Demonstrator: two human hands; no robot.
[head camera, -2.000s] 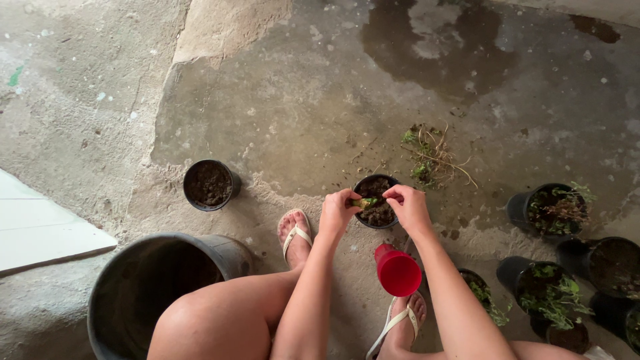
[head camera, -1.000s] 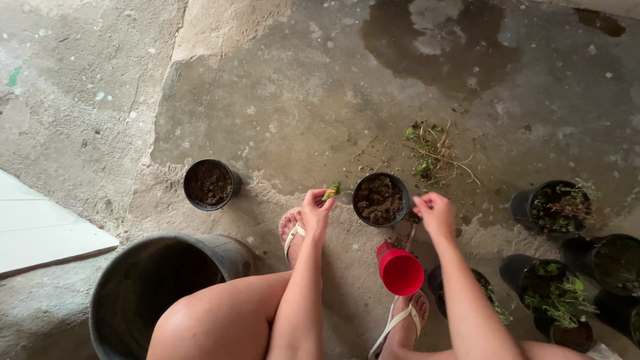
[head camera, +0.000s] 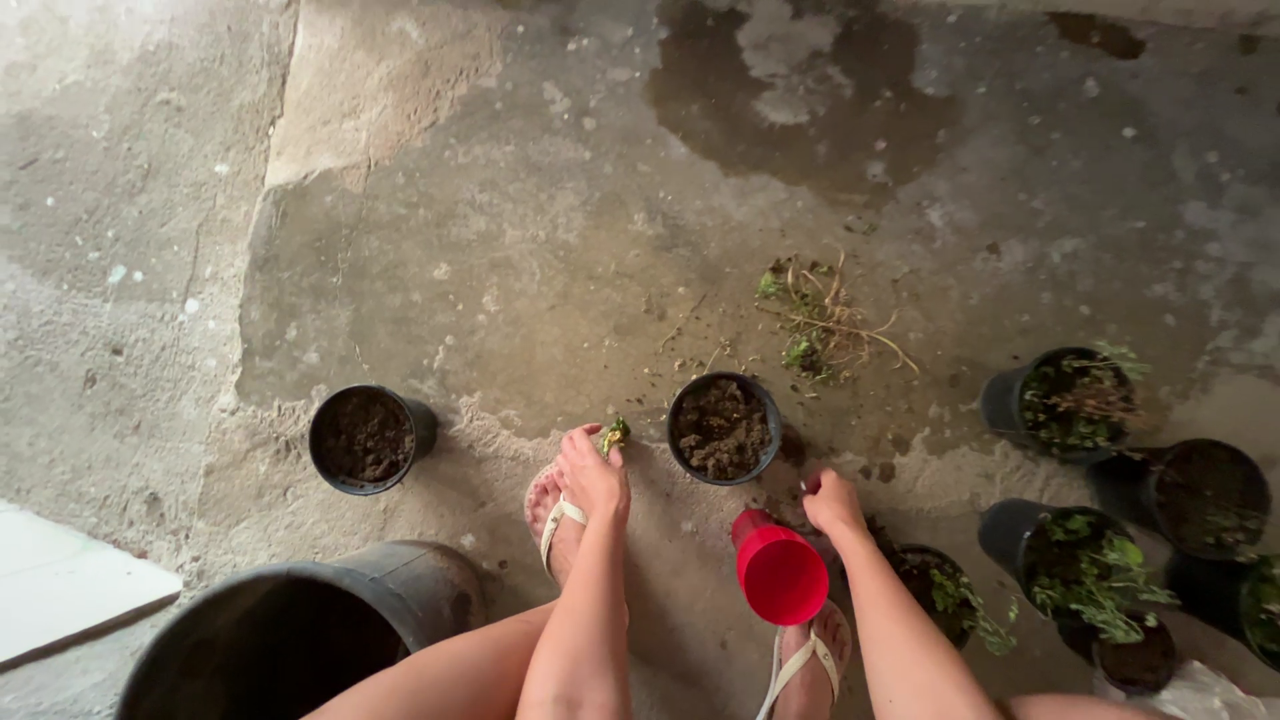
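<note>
Beside the sandalled left foot, my left hand (head camera: 594, 476) is at a small yellow-green leafy sprig (head camera: 616, 434); whether the fingers still grip it is unclear. A black plastic pot of dark soil (head camera: 724, 428) stands between my two hands. My right hand (head camera: 832, 502) is just right of and below this pot, fingers curled around something small and dark that is hard to make out. A red plastic cup (head camera: 782, 580) stands below and left of my right hand. Uprooted stems and roots (head camera: 828, 322) lie in a heap on the concrete above and right of the soil pot.
Another black pot of soil (head camera: 364, 440) stands at left. A large dark bucket (head camera: 400, 590) is at lower left, near a white slab (head camera: 70, 580). Several potted plants (head camera: 1075, 400) crowd the right side. A wet patch (head camera: 800, 90) darkens the concrete floor at the top.
Both hands were together over the middle pot two seconds ago and have parted. My left hand has moved left with the sprig, then lower; my right hand has moved right and down.
</note>
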